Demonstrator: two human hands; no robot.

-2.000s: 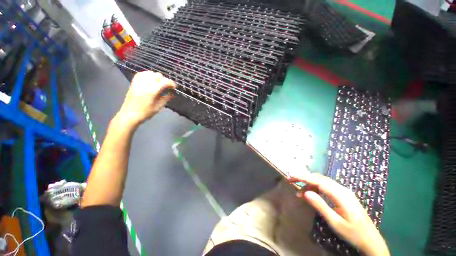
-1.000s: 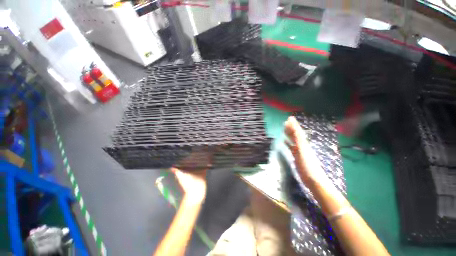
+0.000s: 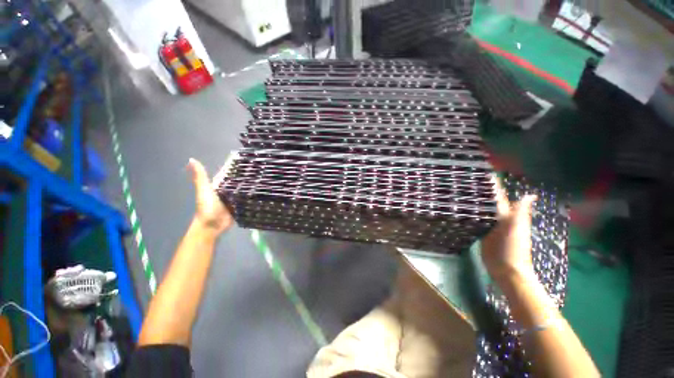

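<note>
A large stack of black keyboard boards (image 3: 362,148) with many thin pale edge lines stands in front of me at the bench's left part. My left hand (image 3: 210,196) is at the stack's near left corner, thumb apart, fingers partly hidden against its side. My right hand (image 3: 508,232) presses on the stack's near right corner, fingers partly hidden. The stack is gripped between both hands. A single keyboard board (image 3: 543,236) with shiny points lies on the green mat (image 3: 595,288) to the right, partly covered by my right hand and forearm.
Slanted loose boards (image 3: 495,81) lie behind, with dark stacks at the far right. A short black cord (image 3: 610,255) lies right of the single board. Blue racks (image 3: 33,244) and red fire extinguishers (image 3: 183,63) stand at left beyond the grey floor.
My left hand has moved from beneath the stack's front to its left side. My right hand has come from over the single board onto the stack's right side. The view has shifted.
</note>
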